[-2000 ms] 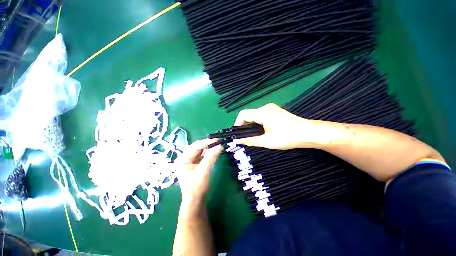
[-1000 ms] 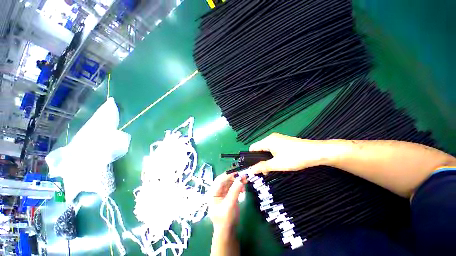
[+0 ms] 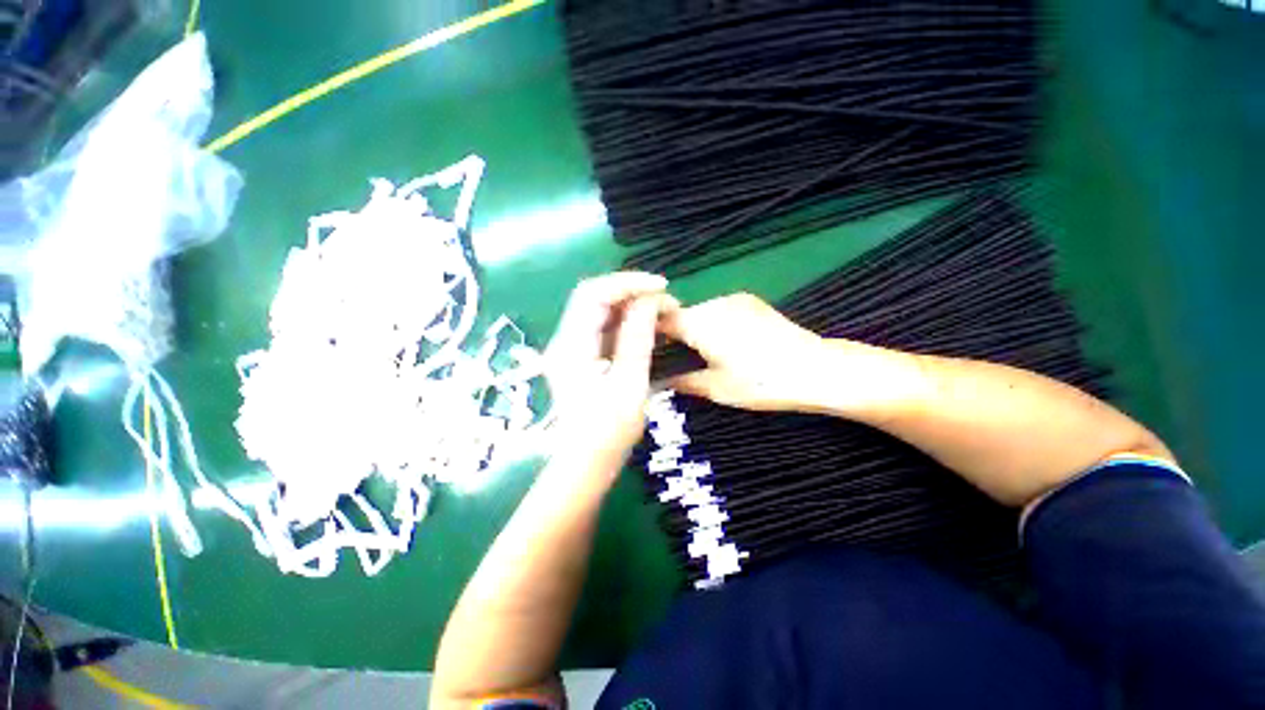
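Note:
My right hand (image 3: 728, 350) is closed around a bunch of black cables (image 3: 680, 366); only a short dark part shows between the hands. My left hand (image 3: 611, 333) is at the cable ends, its fingers bent and touching my right fingers; what they hold is hidden. White wire markers (image 3: 690, 488) form a stepped row at the left ends of the marked cable pile (image 3: 860, 479), below my hands. The white marker strip (image 3: 368, 361) lies in a tangled heap left of my left hand.
The unmarked cable pile (image 3: 805, 111) lies at the far side. A clear plastic bag (image 3: 104, 243) lies at the far left, with a dark bundle (image 3: 25, 433) near it. Yellow lines cross the green table (image 3: 333, 624), whose near edge curves along the bottom left.
My left hand has moved up and over the cable ends, against my right hand, covering the ends that showed before. The camera view has tilted down again, so the racks are mostly out of view.

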